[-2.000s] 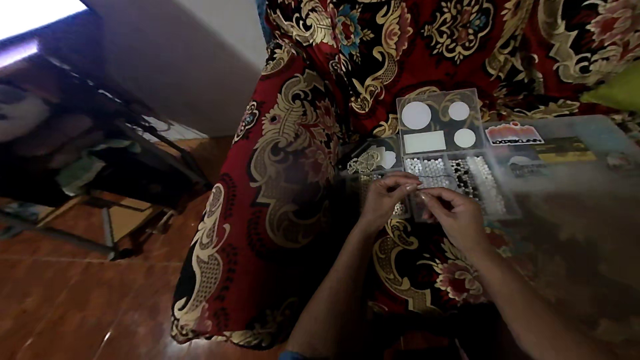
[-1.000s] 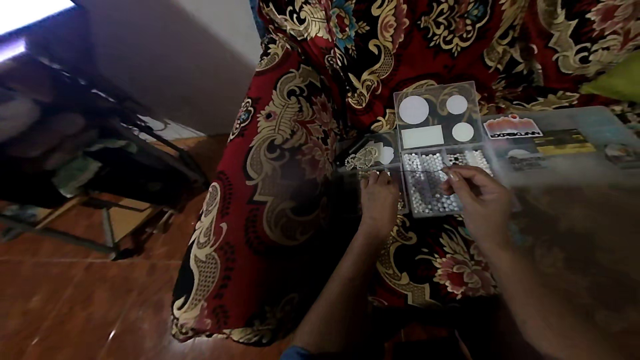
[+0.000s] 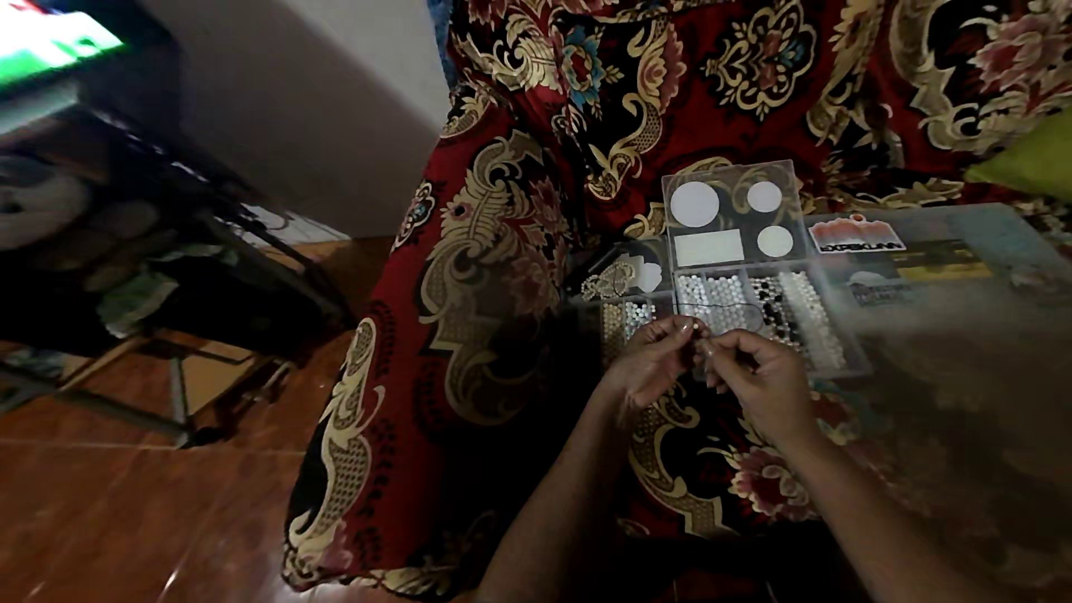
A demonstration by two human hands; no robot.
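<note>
My left hand [image 3: 657, 360] pinches a small pale bead [image 3: 696, 325] between thumb and fingertips. Close beside it, my right hand [image 3: 754, 373] has its fingertips closed on a thin dark cord [image 3: 729, 307], which loops up over the box; the fingertips of both hands nearly meet. Behind them lies a clear plastic compartment box [image 3: 858, 368] with white, pearly and black beads [image 3: 804, 310]. Its raised lid [image 3: 737, 180] bears white round and rectangular labels. A second box at the left holds tan and white beads [image 3: 640, 314], with beaded strands [image 3: 609, 280] on top.
A red, black and gold floral cover [image 3: 494, 276] drapes the sofa under the boxes. On the right lies a large translucent plastic lid or board [image 3: 946, 335] with stickers. A green cushion [image 3: 1030, 159] is at the right edge. A dark metal stand [image 3: 180, 394] stands on the tiled floor at left.
My left hand has moved from the left box to the right, and my right hand has come away from the bead compartments; the two now meet in front of the box.
</note>
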